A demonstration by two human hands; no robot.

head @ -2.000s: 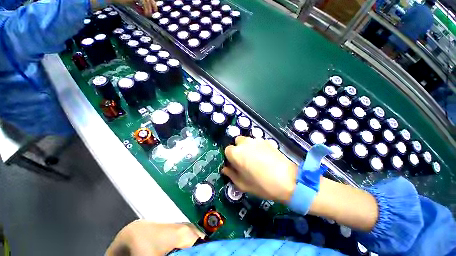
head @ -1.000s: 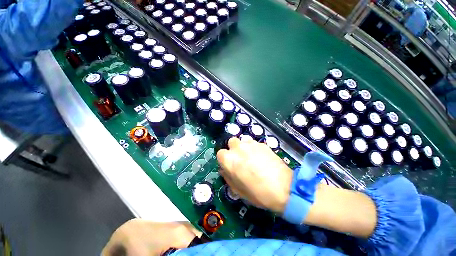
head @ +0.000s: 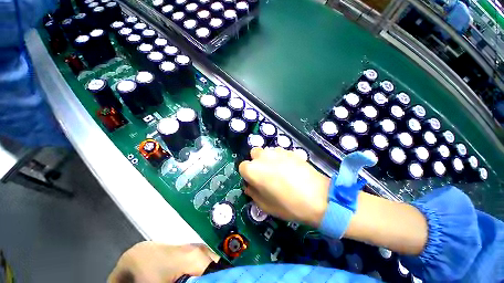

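Note:
A long green circuit board (head: 138, 130) runs diagonally, carrying many black capacitors with white tops. My right hand (head: 284, 185), with a light-blue wrist strap, reaches over the board at a group of capacitors (head: 237, 125). Its fingertips point down and are hidden behind the hand, so I cannot tell what they hold. My left hand (head: 166, 262) lies at the bottom edge beside the front rail, near a copper-coloured coil (head: 235, 245); its fingers are mostly hidden by my sleeve. White printed footprints (head: 219, 183) show on bare board left of my right hand.
A clear tray of capacitors (head: 391, 132) lies on the green bench (head: 293, 61) to the right. Another filled tray (head: 203, 17) stands at the top. A metal rail (head: 265, 113) separates board and bench. A person in blue (head: 30, 88) is at the upper left.
The boards and coils have shifted slightly left and up in view. The other person's hand at the far tray has gone out of view. My right hand stays over the same capacitor group.

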